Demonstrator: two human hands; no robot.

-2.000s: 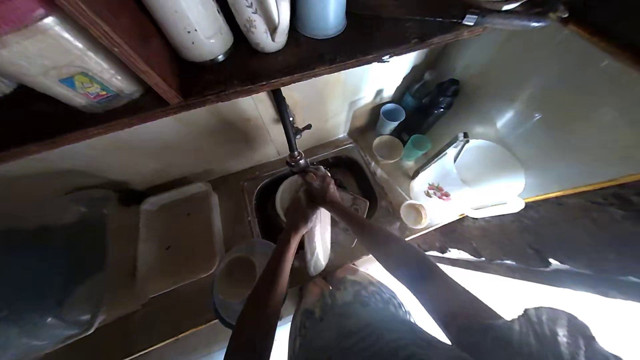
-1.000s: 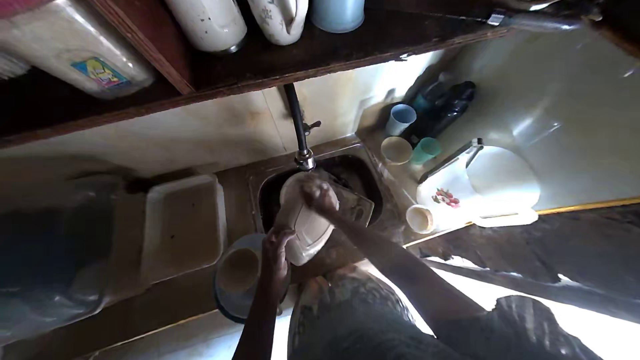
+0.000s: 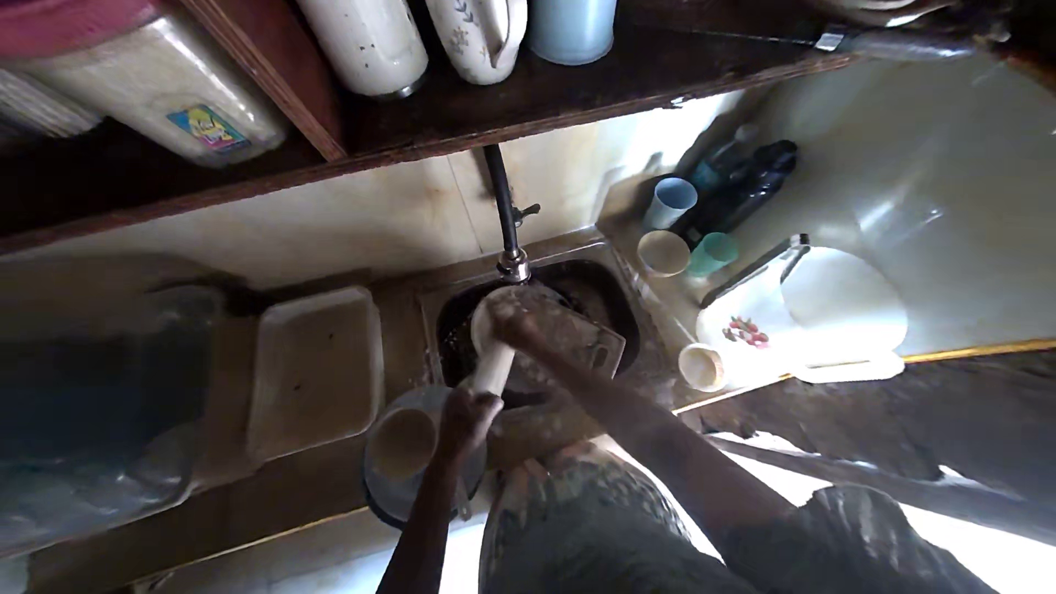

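Observation:
My left hand (image 3: pixel 472 417) grips the near end of a pale plate (image 3: pixel 495 363), which is tilted nearly edge-on over the sink (image 3: pixel 631 338). At the plate's far part is my right hand (image 3: pixel 513 322); its fingers are blurred, and whether it holds anything is hidden. A round light dish and a cutting board with a handle slot (image 3: pixel 608 353) lie in the sink beneath my hands. Just beyond them, the faucet (image 3: pixel 513 266) hangs from a black pipe.
Left of the sink are a bowl in a round basin (image 3: pixel 379 487) and a white tray (image 3: pixel 375 355). Cups, including a green cup (image 3: pixel 714 253), dark bottles and white plastic ware stand right. A wooden shelf (image 3: pixel 462 142) with jugs and a container overhangs the wall.
The plate, showing its broad oval face a second ago, is now turned nearly edge-on. My left hand has stayed on its near end, while my right hand has moved at its far part.

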